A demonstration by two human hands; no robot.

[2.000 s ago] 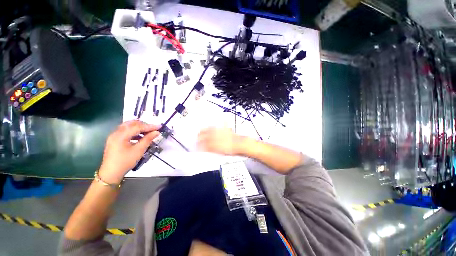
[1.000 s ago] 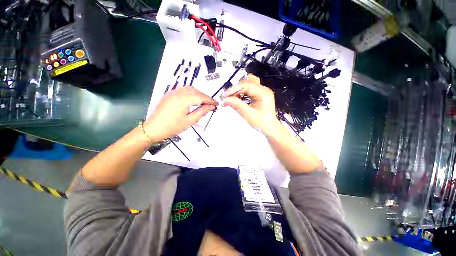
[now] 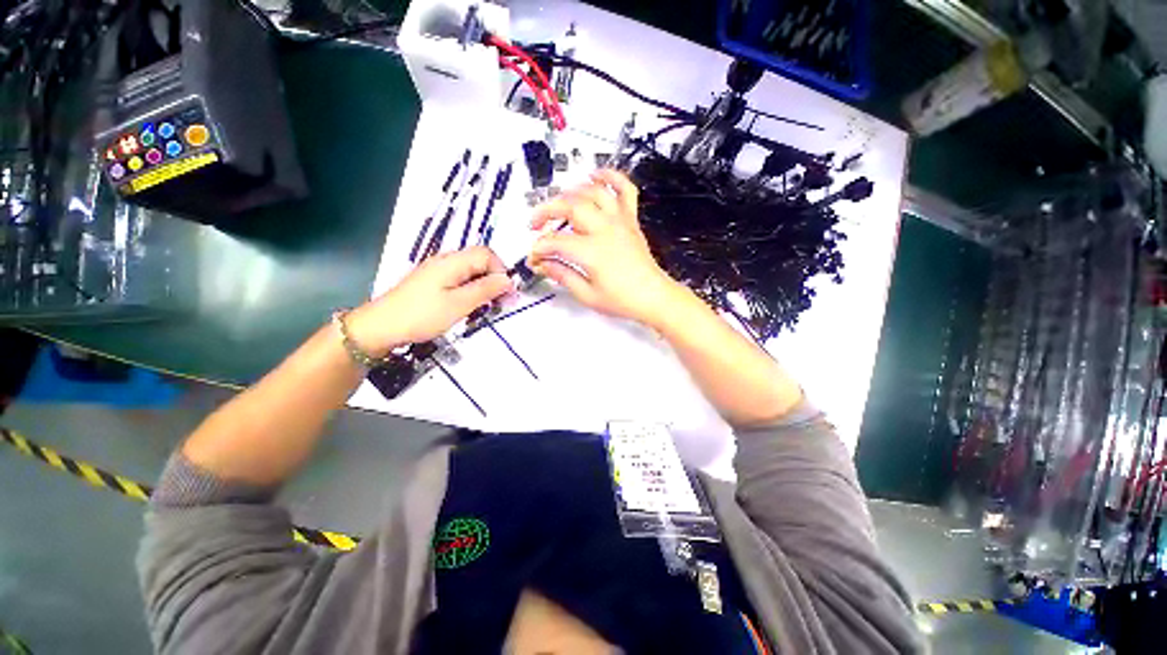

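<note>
The black wire harness (image 3: 521, 273) runs diagonally over the white board (image 3: 614, 371), partly hidden by both hands. My left hand (image 3: 442, 301) pinches it below its middle. My right hand (image 3: 602, 250) is just up and right, thumb and fingertips closed around the harness or a tie on it; which is hidden. Thin black tie tails (image 3: 512, 348) stick out to the lower right, one just below my right hand. Dark blocks (image 3: 399, 371) lie at the harness's lower end. A large tangled pile of black ties (image 3: 742, 243) lies right of my right hand.
Red wires (image 3: 535, 79) come from a white fixture block (image 3: 451, 79) at the upper left. Black strips (image 3: 468, 211) lie left of the harness. A black-grey device (image 3: 211, 122) stands left, a blue bin (image 3: 796, 45) beyond the board. Clear plastic bags (image 3: 1049, 333) hang at right.
The view has shifted since the oldest frame. Both hands came together on the harness higher up, then moved slightly down-left along it. Another tie tail shows below my right hand.
</note>
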